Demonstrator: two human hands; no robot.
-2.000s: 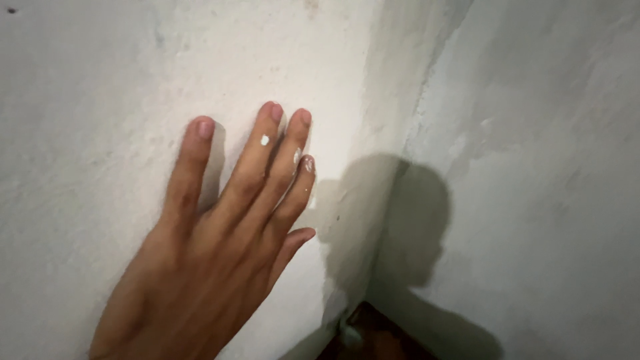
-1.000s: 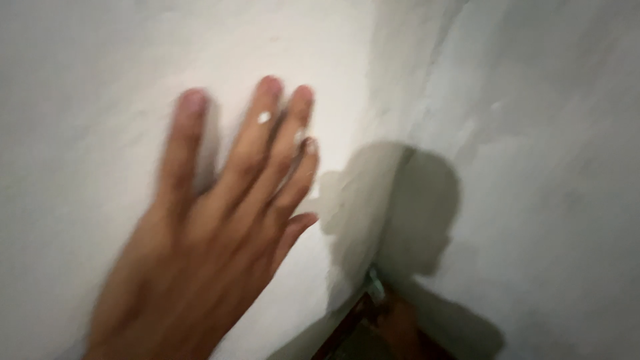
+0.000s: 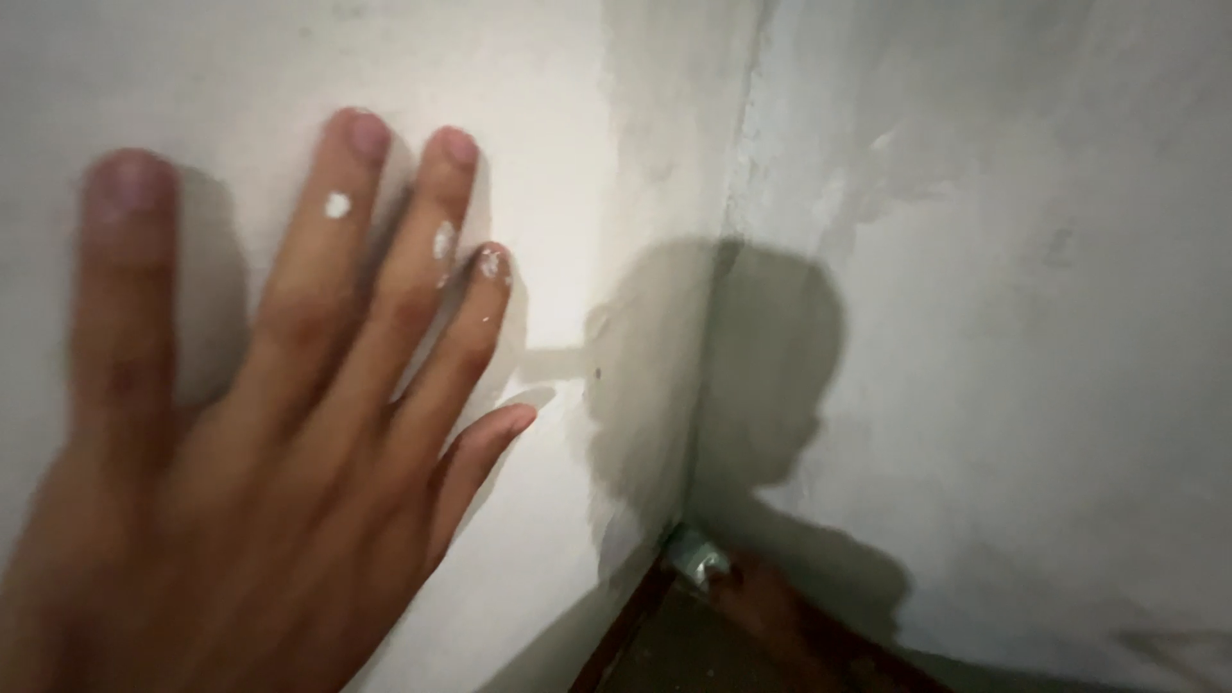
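Observation:
In the head view my left hand (image 3: 279, 452) is at the left, back toward me and fingers spread, palm against or very close to the white painted wall (image 3: 539, 173). It holds nothing. White paint-like spots mark several fingers. Low in the corner, in dim shadow, my right hand (image 3: 770, 602) reaches in from the lower right. Its fingers appear to close on a small pale glossy object (image 3: 701, 560), whose kind I cannot tell. That object is right by the foot of the corner where the walls meet.
A second wall (image 3: 1020, 337), greyish and patchy, rises on the right. A dark surface with a reddish-brown edge (image 3: 621, 626) fits into the corner below. Shadows of a head and shoulders fall across both walls. A small dark mark (image 3: 598, 373) dots the left wall.
My left hand now looks larger and farther left in the view. My right hand and the pale object show more plainly at the corner than two seconds ago.

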